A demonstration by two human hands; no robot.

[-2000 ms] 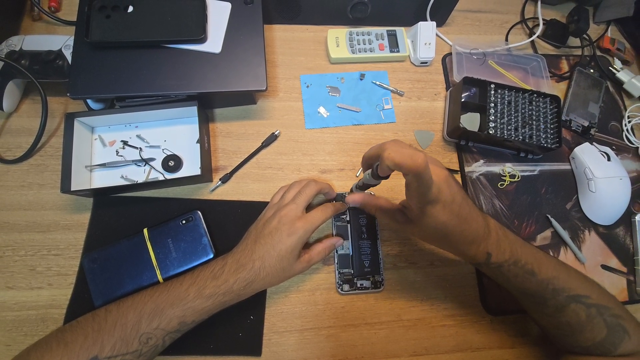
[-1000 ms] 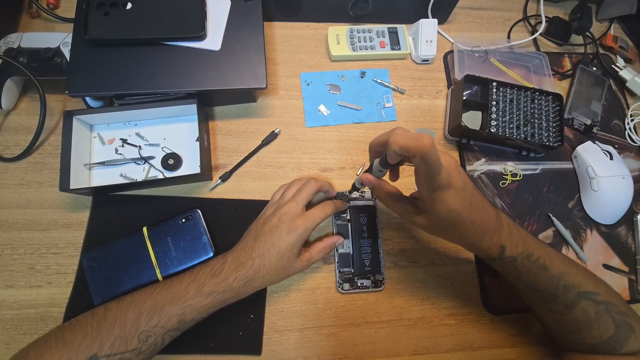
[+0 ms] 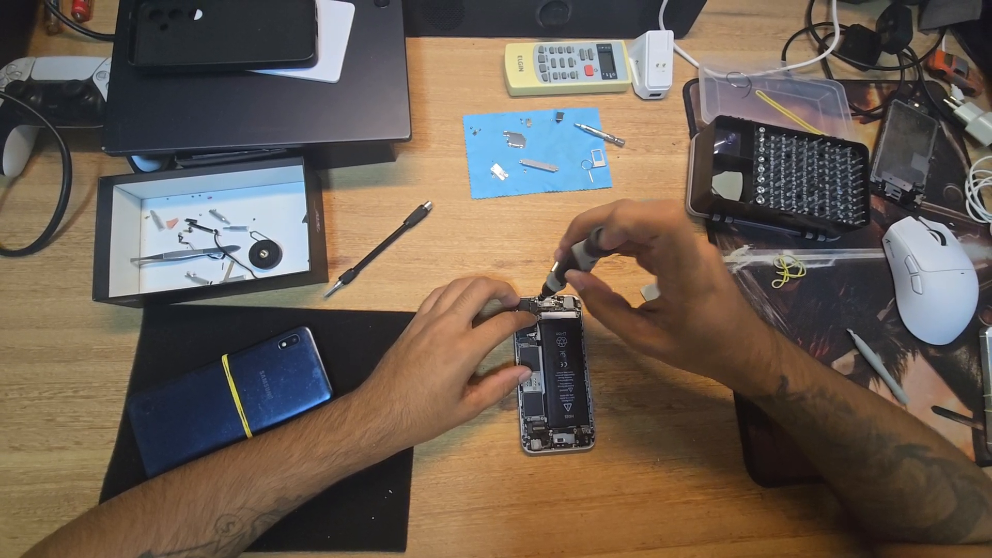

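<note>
An opened smartphone (image 3: 564,372) lies on the wooden desk, its black battery and circuit boards exposed. My right hand (image 3: 643,271) holds a screwdriver (image 3: 575,262) with a grey and black handle, tilted, its tip at the phone's top end. My left hand (image 3: 465,349) rests against the phone's left side, index fingertip over its upper part and thumb near the boards; it steadies the phone without closing round it. Behind the hands, a blue cloth (image 3: 496,174) bears small metal parts and a screwdriver bit (image 3: 599,134).
At left stand an open box (image 3: 318,225) with tweezers and small parts, and a blue phone (image 3: 271,380) with a yellow band on a black mat (image 3: 349,496). A flexible shaft (image 3: 380,246) lies between. At right are a bit case (image 3: 806,174) and a white mouse (image 3: 930,279).
My right hand and the screwdriver have shifted from the phone's top right to its top middle, and the fingers have spread round the handle. My left hand has stayed at the phone's left side.
</note>
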